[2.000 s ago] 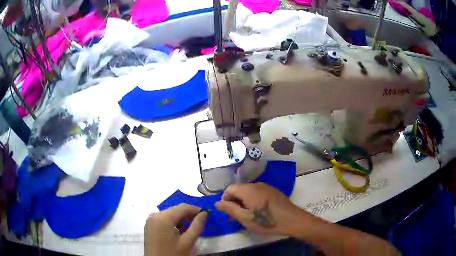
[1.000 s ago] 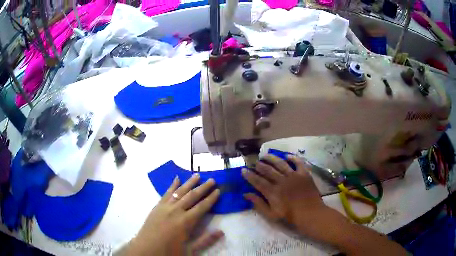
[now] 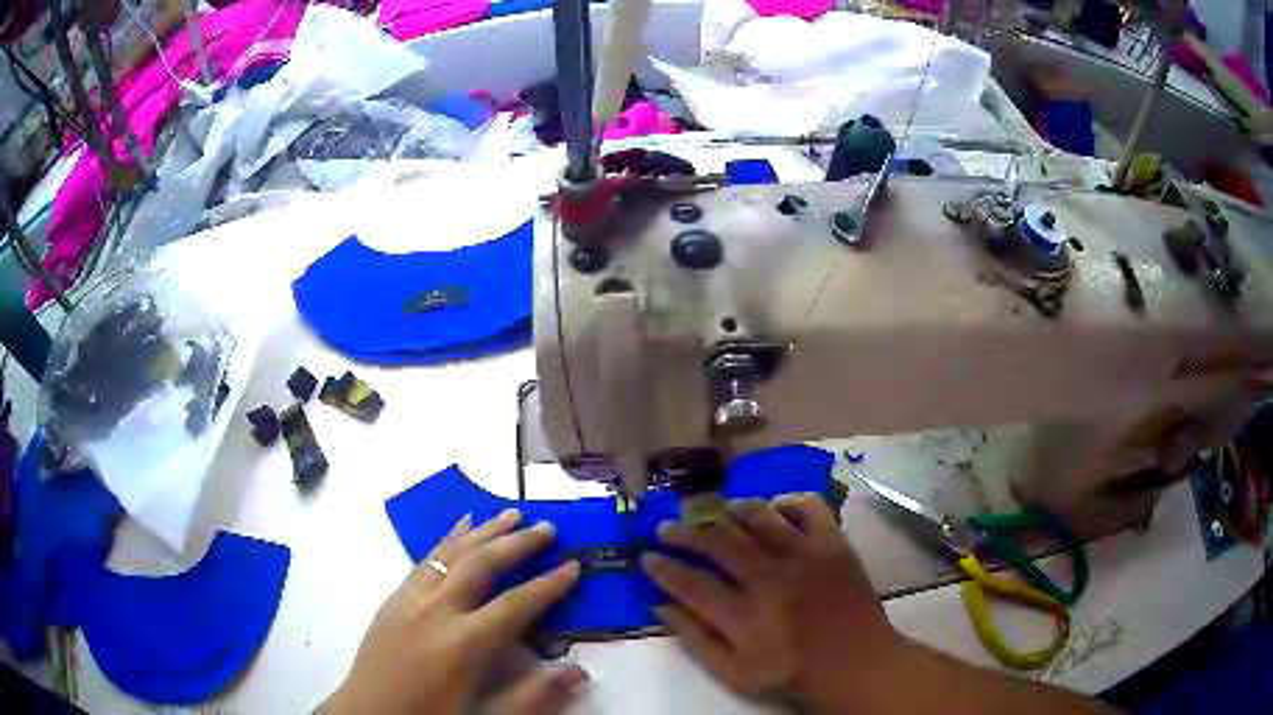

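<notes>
A royal-blue crescent fabric piece (image 3: 559,598) lies below the needle area of the cream sewing machine (image 3: 894,328). A small dark woven label (image 3: 609,560) lies flat at its centre. My left hand (image 3: 454,615) rests flat on the piece left of the label, a ring on one finger. My right hand (image 3: 775,601) presses on it right of the label, fingertips close to the presser foot (image 3: 627,500). Neither hand is closed around anything. The needle tip is too small to tell.
Scissors (image 3: 963,538) with green and yellow handles lie right. Loose labels (image 3: 302,444) lie left, beside a clear bag (image 3: 133,370) of dark contents. Plain blue pieces (image 3: 189,615) lie front left. Labelled blue pieces (image 3: 419,300) lie behind. White plastic wrapping (image 3: 838,70) is at the back.
The blue piece has moved up to the machine's needle area. My hands, earlier pinching near the label, now lie flat on either side of it. The view has shifted closer to the machine.
</notes>
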